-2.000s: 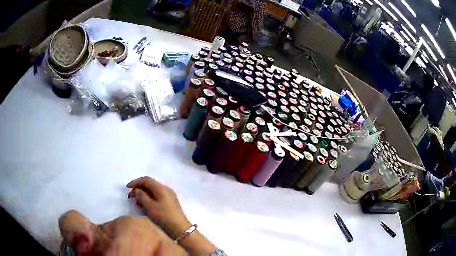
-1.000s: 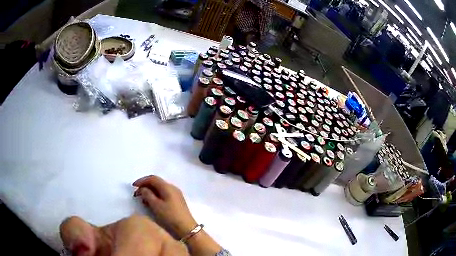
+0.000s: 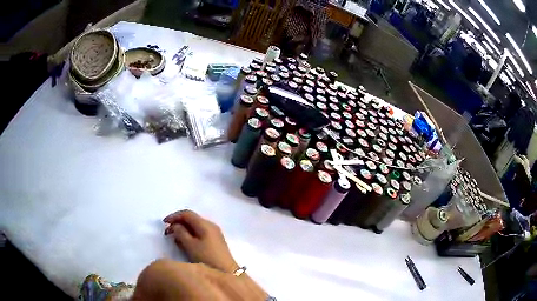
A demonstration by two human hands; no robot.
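My right hand rests on the white table cover, fingers loosely bent and pointing left, with nothing seen in it. A thin bracelet is on its wrist. My left hand is large and partly cut off at the bottom edge. It lies across in front of my right forearm, its fingers hidden; whether it touches the forearm I cannot tell. A patterned sleeve shows to its left. Ahead stands a large block of upright thread spools, dark, red, lilac and teal, with pale round tops.
Crinkled clear bags and a flat clear packet lie left of the spools. Round woven baskets and a shallow dish stand far left. Small dark snips, cream cones and a dark box are at right.
My left hand has moved right and turned, so its thumb and knuckles no longer show and a patterned sleeve does. My right hand stays at the same place on the table. The view has shifted slightly.
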